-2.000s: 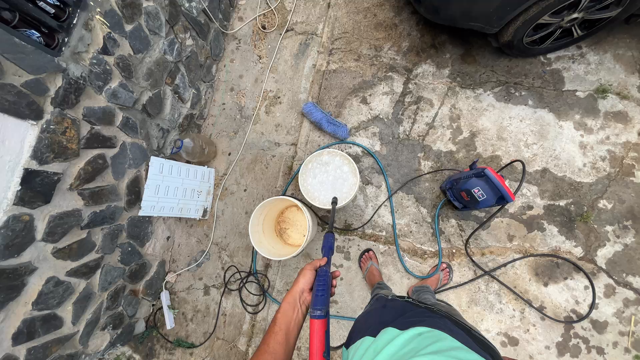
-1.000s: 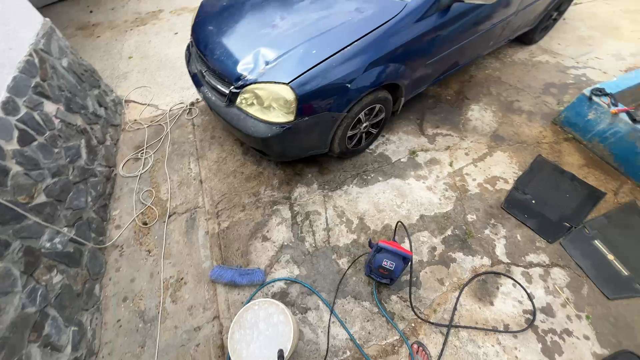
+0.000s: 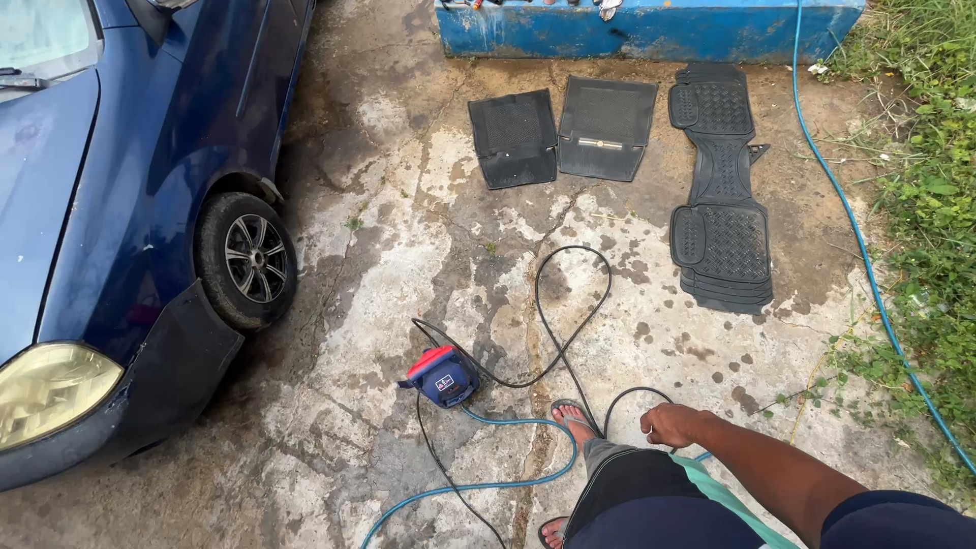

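Note:
My right hand (image 3: 671, 425) hangs at the lower right beside my leg, its fingers curled. A black hose (image 3: 640, 390) passes behind it; whether the fingers hold anything cannot be told. My left hand is out of view. A blue and red pressure washer (image 3: 444, 377) stands on the concrete left of my feet, with a blue hose (image 3: 488, 486) and a black cable (image 3: 436, 455) running from it. Two black rubber floor mats (image 3: 514, 137) (image 3: 608, 128) and a long black rear floor mat (image 3: 721, 183) lie flat farther off.
A dark blue car (image 3: 145, 229) with a front wheel (image 3: 248, 259) stands at the left. A blue low wall (image 3: 648, 32) bears small items at the top. Another blue hose (image 3: 862, 229) runs along the weeds (image 3: 934, 191) at the right.
The view has swung far to the right. My left hand, seen on the spray gun two seconds ago, is out of view, as are the buckets and the blue brush. My right hand has come into view.

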